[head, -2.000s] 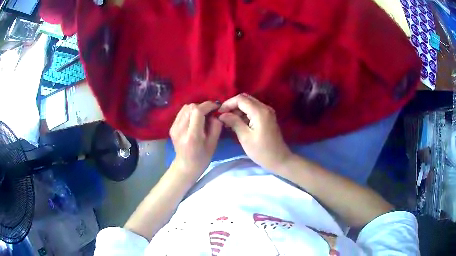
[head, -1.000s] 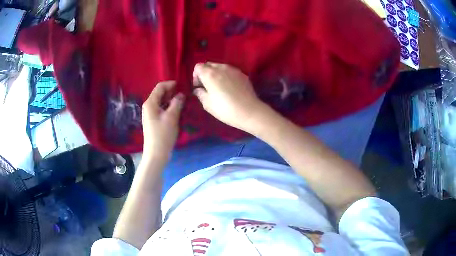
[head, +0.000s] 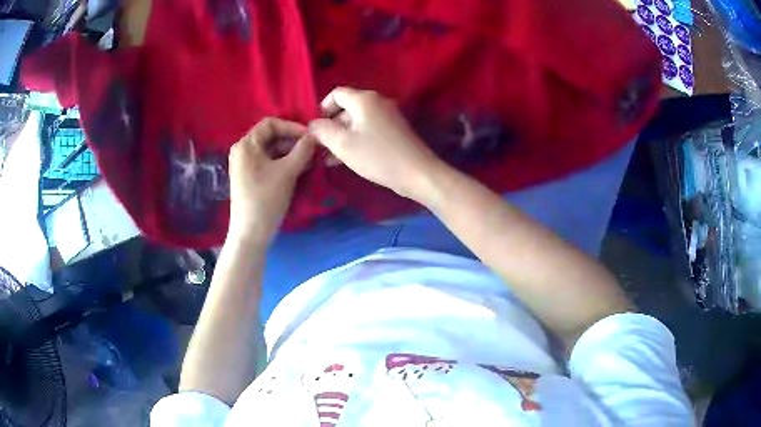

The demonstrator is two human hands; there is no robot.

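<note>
A red fuzzy cardigan with dark flower-like patches lies spread over the desk and my lap. Its front placket runs up the middle, with small dark buttons beside it. My left hand pinches the placket edge between thumb and fingers. My right hand pinches the placket at the same spot, its fingertips touching or nearly touching those of my left hand. The bit of cloth or button between the fingertips is hidden.
A sheet of round purple stickers lies at the upper right on the brown desk. Plastic-wrapped items are stacked at the right. A black fan stands at the lower left. A turquoise basket-like grid shows at left.
My hands have moved up the placket from the hem. They were apart one second ago and now meet on the placket. The cardigan has shifted left in view.
</note>
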